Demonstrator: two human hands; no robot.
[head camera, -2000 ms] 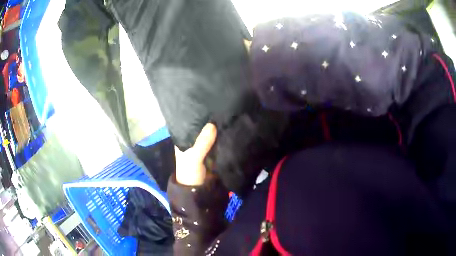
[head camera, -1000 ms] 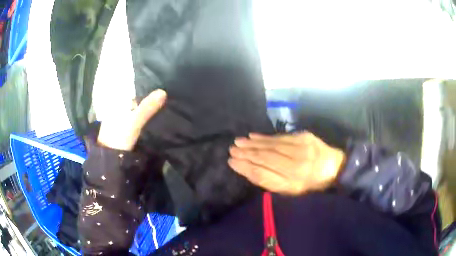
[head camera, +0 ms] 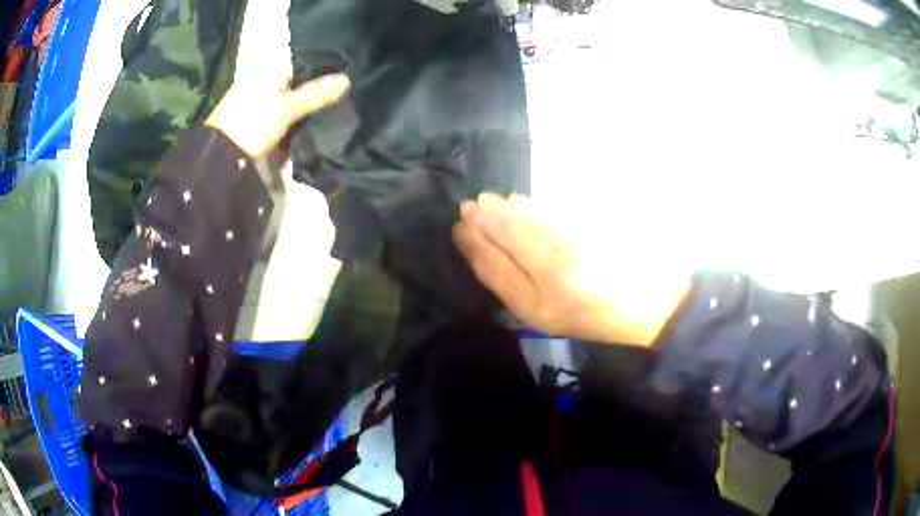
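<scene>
A black sewn fabric piece (head camera: 434, 111) lies on the white tabletop and hangs over its near edge. A camouflage panel (head camera: 151, 121) lies at its left, partly behind my left forearm. My left hand (head camera: 277, 109) is at the left edge of the black cloth, thumb on top and fingers hidden, gripping that edge. My right hand (head camera: 550, 267) lies flat on the right part of the black cloth, fingers together and pointing up-left. A darker greenish part of the cloth (head camera: 353, 312) hangs below, between my forearms.
A blue basket (head camera: 50, 403) stands at lower left, and another blue crate (head camera: 55, 81) is at upper left. The white tabletop (head camera: 706, 151) extends right under glare. Small dark items lie at its far side. A dark strap with an orange-red part (head camera: 323, 474) shows near my lap.
Both hands have moved up, farther onto the tabletop, the left one more. The black cloth is more wrinkled between them. Two seconds ago my right hand was hidden behind its sleeve.
</scene>
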